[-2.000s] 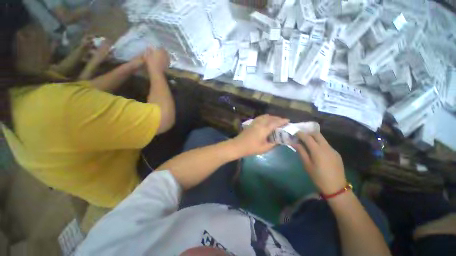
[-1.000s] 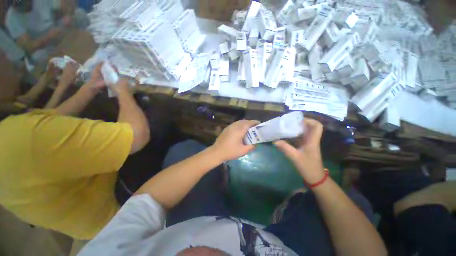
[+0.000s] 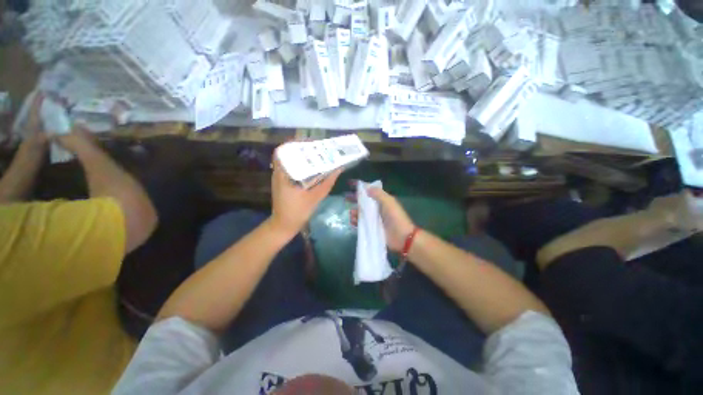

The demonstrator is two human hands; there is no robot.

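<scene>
My left hand (image 3: 291,197) holds a slim white printed box (image 3: 324,156) above the lap, near the table's front edge. The box lies roughly level, its long printed side facing up. My right hand (image 3: 387,216), with a red band at the wrist, grips a soft white wrapped piece (image 3: 371,239) that hangs down over the green stool. The box and the white piece are apart. The fingers under the box are partly hidden.
The table's wooden edge (image 3: 208,134) runs across in front. On it are stacked white boxes (image 3: 123,54) at left, a loose pile (image 3: 361,69) and printed sheets (image 3: 424,116). A person in yellow (image 3: 62,270) sits left; dark-clothed arms (image 3: 617,278) are at right.
The white wrapped piece was at the box between both hands; now my right hand holds it lower and separate. My left hand has raised the box. The view has shifted to the right.
</scene>
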